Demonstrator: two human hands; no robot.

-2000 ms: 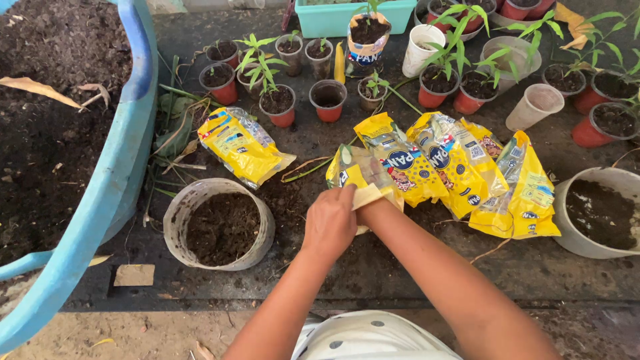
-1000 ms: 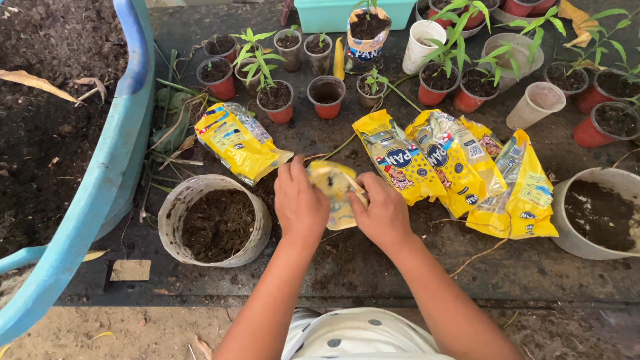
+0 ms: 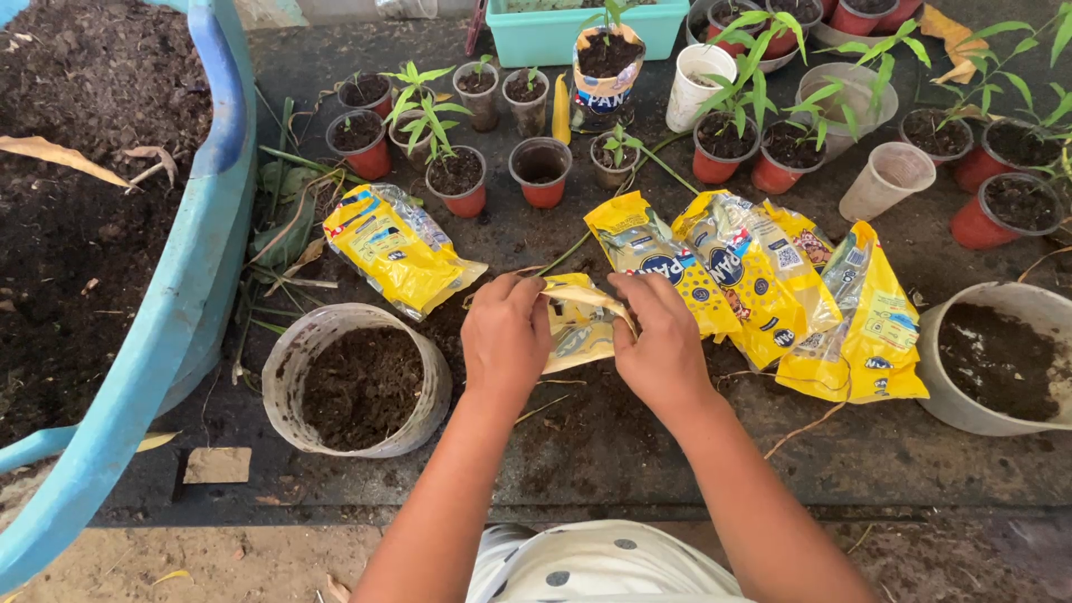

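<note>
Between both hands is a yellow plastic P.A.N. flour bag (image 3: 579, 337) with its rim folded outward, showing a pale edge. My left hand (image 3: 507, 335) grips the rim on its left side, and my right hand (image 3: 662, 339) pinches the right side. Left of them lies a flat yellow bag (image 3: 394, 251). Several more yellow bags (image 3: 745, 276) lie overlapping to the right. A round plastic tub (image 3: 276, 381) holding dark soil stands near my left hand. Farther back, a folded-down P.A.N. bag (image 3: 606, 88) stands upright with soil and a seedling in it.
A large blue container (image 3: 180, 276) of soil fills the left side. Small red pots (image 3: 463, 201) with seedlings line the back, near a turquoise tray (image 3: 536, 38) and a white cup (image 3: 685, 96). Another tub of soil (image 3: 946, 402) stands at the right edge of the dark table (image 3: 586, 469).
Two seconds ago my right hand reached inside the bag; now the hands hold opposite sides of its rim. Since one second ago the bag's opening has narrowed from a round shape.
</note>
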